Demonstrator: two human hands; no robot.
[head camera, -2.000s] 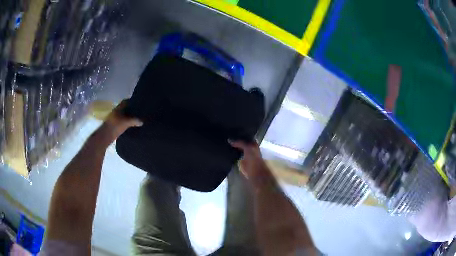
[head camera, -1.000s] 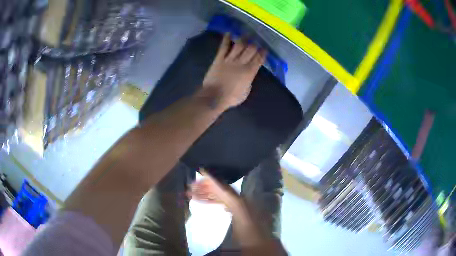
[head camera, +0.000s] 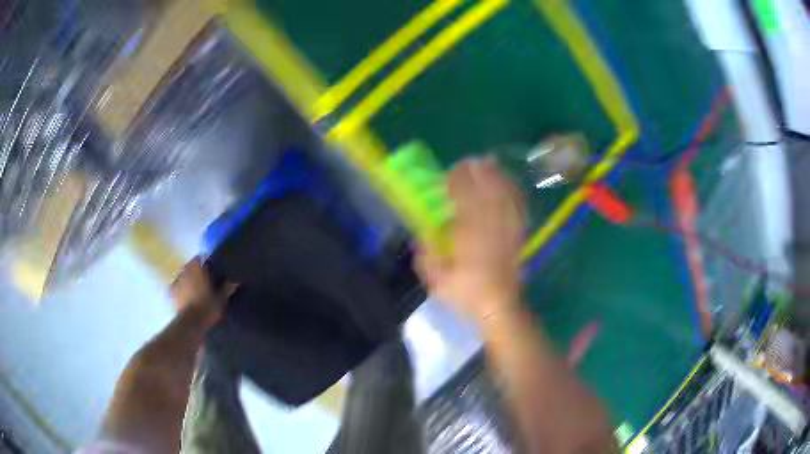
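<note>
A dark flat seat or cover (head camera: 302, 293) lies over a bright blue stool (head camera: 289, 182), in front of my legs. My left hand (head camera: 201, 291) holds the dark cover's left edge. My right hand (head camera: 480, 235) is blurred, over the front edge of the green bench mat, beside a bright green thing (head camera: 419, 184). Whether it touches or grips the green thing, I cannot tell.
The green mat (head camera: 444, 97) has yellow, blue and red tape. A blurred round unit (head camera: 564, 158) and a red probe or clip (head camera: 609, 203) lie on it. A dark red pad (head camera: 583, 344) lies nearer. Glinting stacked trays (head camera: 44, 115) stand left, more at the lower right.
The view has shifted towards the bench. My right hand has moved from low beside the cover up to the bench edge. My left hand has moved from the cover's top to its left edge.
</note>
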